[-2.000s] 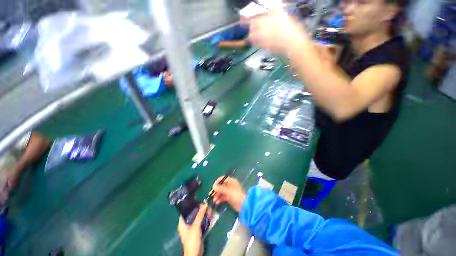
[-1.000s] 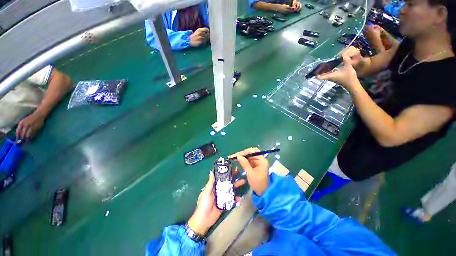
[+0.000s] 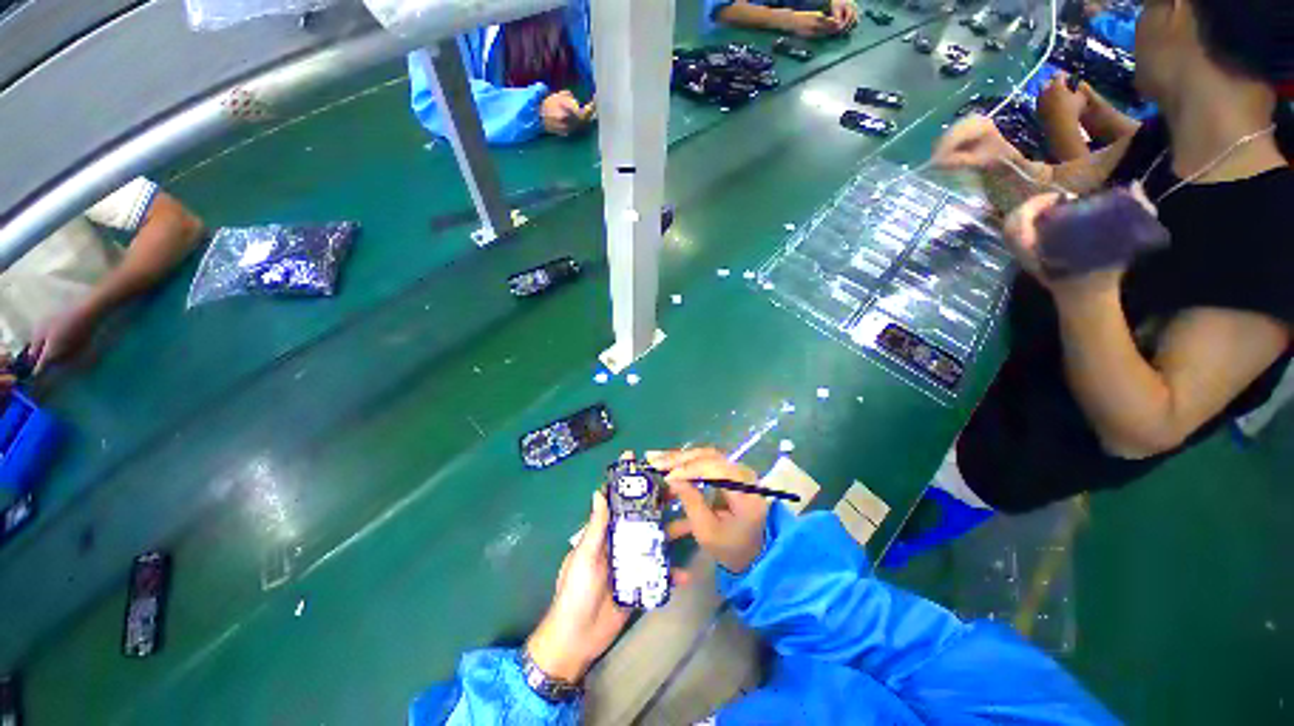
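Note:
An open phone unit (image 3: 639, 546) with a black rim and a bright silvery-white board stands upright in my left hand (image 3: 579, 603), which grips it from the left and below. My right hand (image 3: 717, 508) holds a thin dark stick-like tool (image 3: 752, 491) at the phone's upper right edge. The tool's tip is hidden by my fingers and too small to tell. A second open phone unit (image 3: 566, 437) lies on the green surface just beyond my left hand. Cream rectangular sheets (image 3: 859, 511) lie right of my right hand.
A grey post (image 3: 632, 199) rises beyond the phones. A clear blister tray (image 3: 894, 270) lies at the right, beside a person in black (image 3: 1135, 355) holding a dark object. Other phones (image 3: 145, 603), a bag of small parts (image 3: 273, 263) and white bits lie on the green surface.
My right hand and the tool have moved slightly down and left, closer against the phone. The person at the right has moved the dark object rightward, away from the tray. The phones at the left have shifted left.

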